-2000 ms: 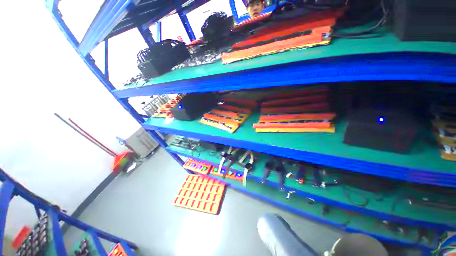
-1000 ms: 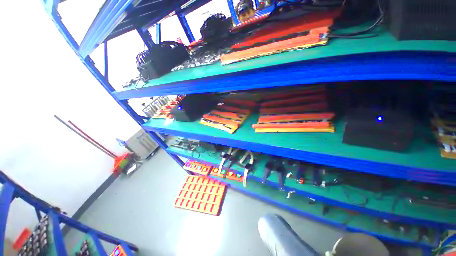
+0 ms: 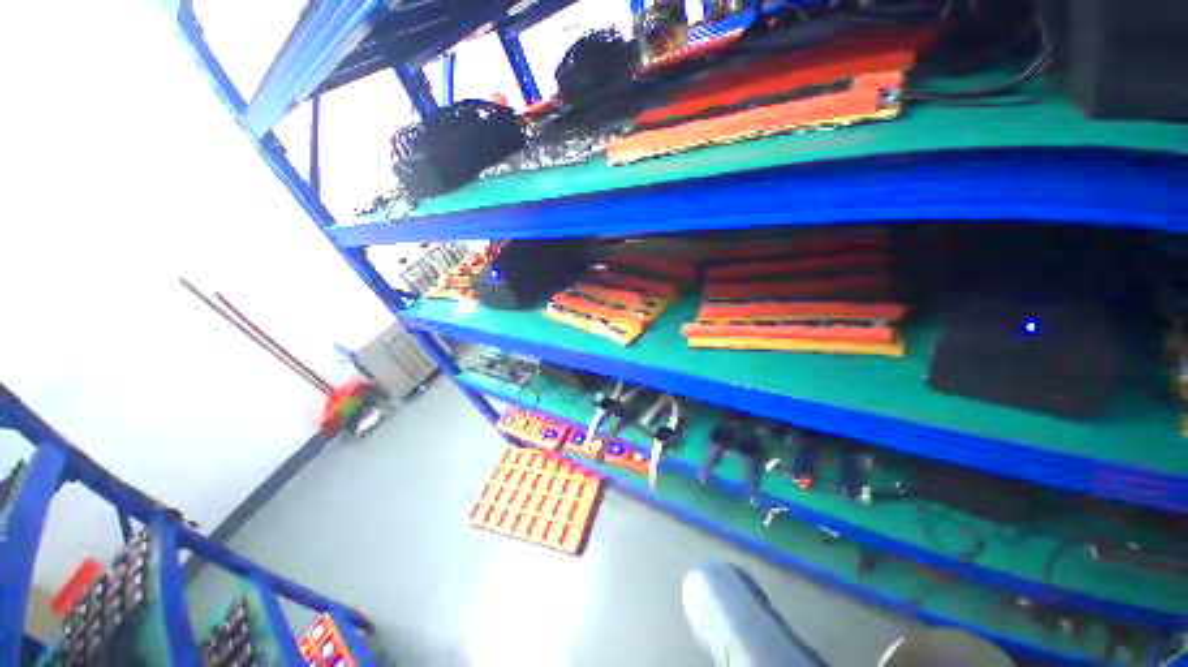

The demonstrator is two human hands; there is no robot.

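Note:
No hand of mine shows in the view. Stacked orange-red trays (image 3: 795,313) lie on the green middle shelf (image 3: 658,354) in front of me. A smaller tilted stack (image 3: 610,308) lies to their left. More stacked trays (image 3: 769,111) lie on the shelf above. A black box (image 3: 1023,352) with a blue light sits at the right of the middle shelf. An orange compartment tray (image 3: 537,500) lies on the grey floor by the rack's foot.
Strapped watches (image 3: 732,450) hang over a lower shelf edge. Another blue rack with rows of dark watches (image 3: 115,602) stands at lower left. A leg in pale cloth (image 3: 736,619) and a round stool (image 3: 945,649) are at the bottom. Long-handled tools (image 3: 267,341) lean against the wall.
The whole view has shifted, so the racks and trays appear slightly farther right. The face seen at the top two seconds ago no longer shows clearly. Nothing on the shelves has visibly moved.

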